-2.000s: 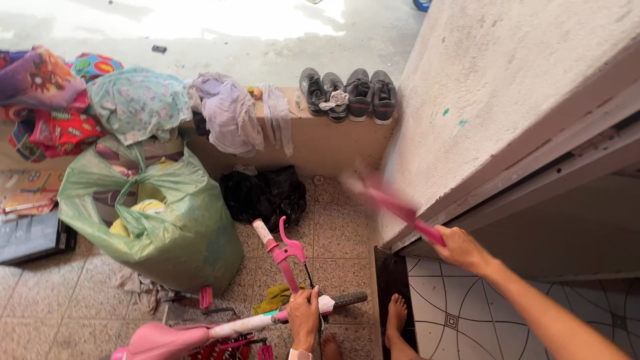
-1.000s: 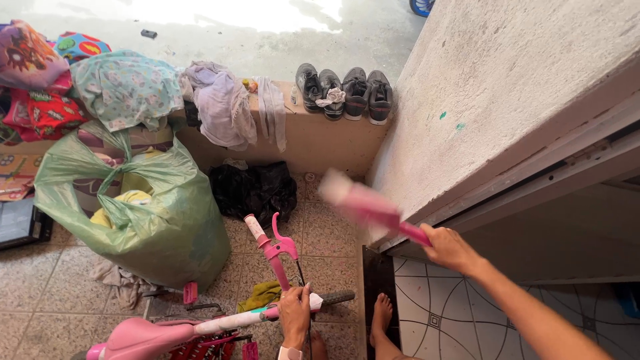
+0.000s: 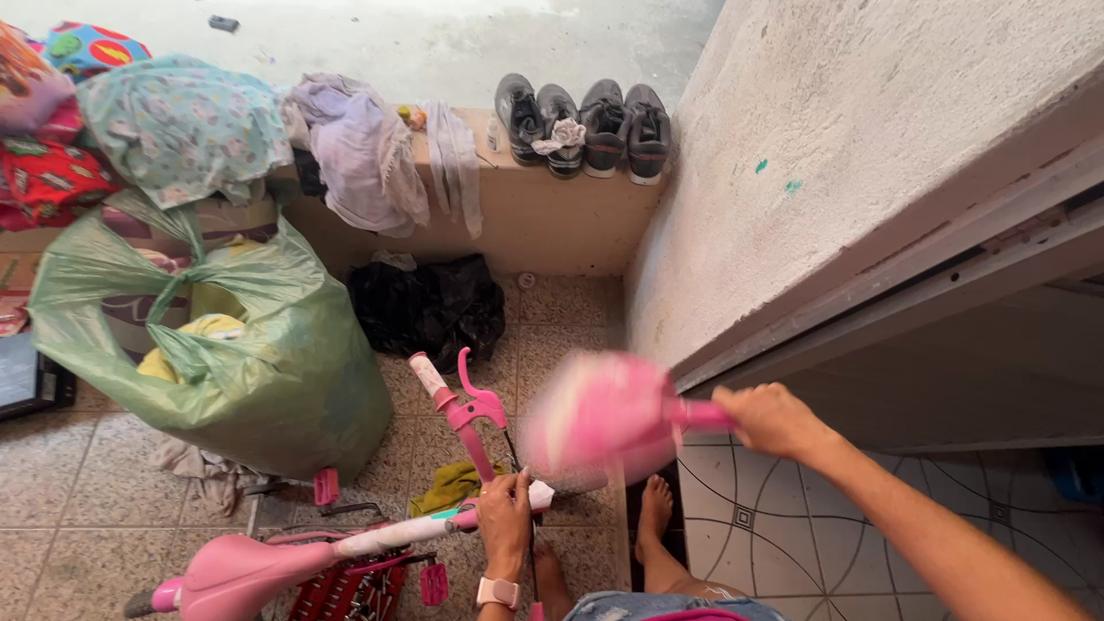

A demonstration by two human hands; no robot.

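Note:
A pink child's bicycle (image 3: 379,539) lies across the lower left, its saddle at left and its handlebar toward the middle. My left hand (image 3: 504,526), with a pale band on the wrist, grips the bicycle at the handlebar stem. A pink brake lever (image 3: 485,405) and a worn grip stand up beyond it. My right hand (image 3: 768,420) is shut around the handle of a pink object (image 3: 608,414), whose broad end is blurred by motion. That end hangs over the handlebar's right side and hides part of it; contact cannot be told.
A green plastic bag (image 3: 293,379) of cloths and a black plastic bag (image 3: 431,302) stand by a low ledge (image 3: 561,216). Shoes (image 3: 604,129) and cloths lie on the ledge. A rough white wall (image 3: 828,155) rises at right. Below the bicycle is a red tool tray (image 3: 345,586).
The pink object's blurred end now looks broader and is lower, over the handlebar; before, it was up by the wall's foot. My left hand stays on the bicycle.

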